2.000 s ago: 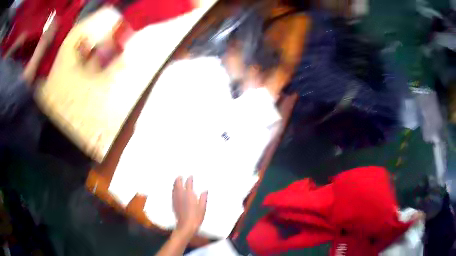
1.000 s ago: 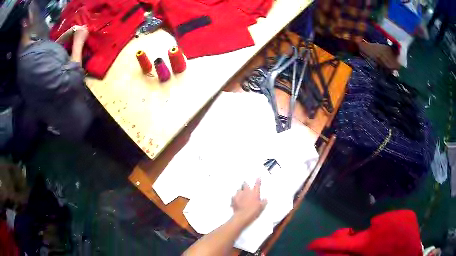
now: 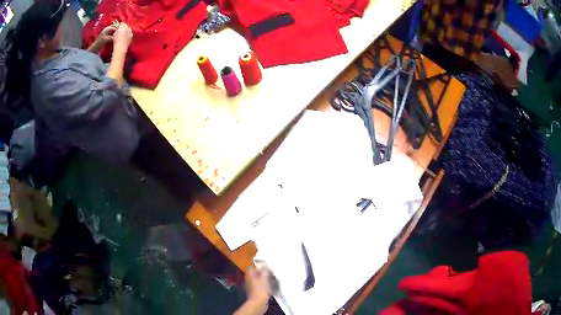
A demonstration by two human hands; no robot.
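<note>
A white jacket (image 3: 332,178) lies flat on the orange-brown table, with a small striped logo on it. A dark narrow slit or strip shows near its lower part. My left hand (image 3: 259,284) is at the jacket's lower left edge, slightly blurred, with its fingers closed on the cloth edge. The fingertips are partly hidden. My right hand is not in view.
Grey and black hangers (image 3: 384,98) overlap the jacket's top. Thread cones (image 3: 230,81) stand on the pale tabletop (image 3: 203,132) near red jackets (image 3: 295,31). A person (image 3: 83,101) works at left. Navy garments (image 3: 498,154) and red cloth (image 3: 480,286) are at right.
My left hand has moved from on top of the jacket, near the logo, to its lower left edge. Small dark marks and a dark slit now show on the cloth. The view has shifted.
</note>
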